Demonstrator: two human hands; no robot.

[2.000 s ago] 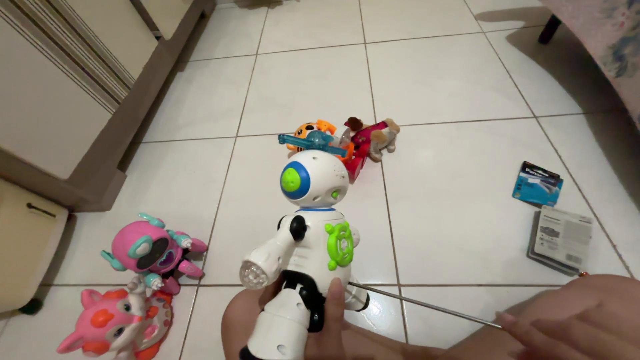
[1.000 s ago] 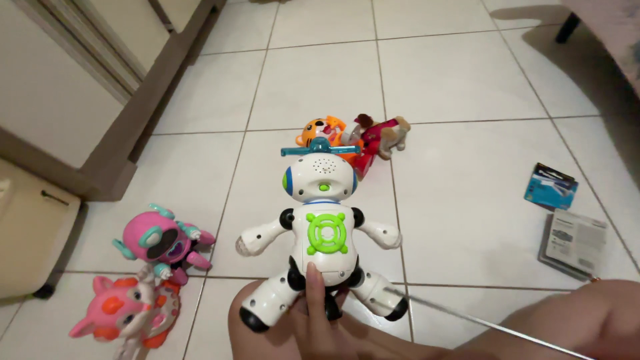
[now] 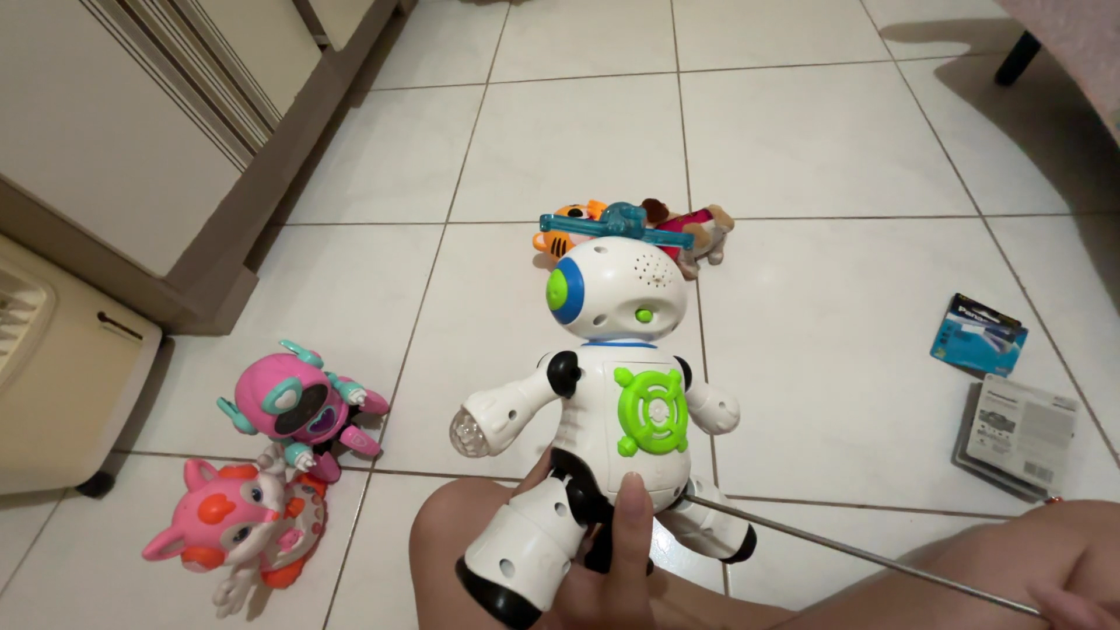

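Note:
A white toy robot with black joints and a green round cover on its back is tilted over my lap. My left hand grips it by the lower body, thumb on the back. My right hand, mostly cut off at the lower right corner, holds the end of a long thin metal shaft, likely a screwdriver. The shaft's tip meets the robot's lower back near the hip. The screwdriver's handle is out of view.
A pink toy robot and a pink fox-like toy are at left, near a cabinet and a cream bin. Beyond the robot lie an orange tiger toy and a plush dog. Battery packages rest at right.
The toy robot has turned in my left hand, its back swinging from facing me squarely to an angle. The metal shaft's tip has gone from the robot's leg to its lower back.

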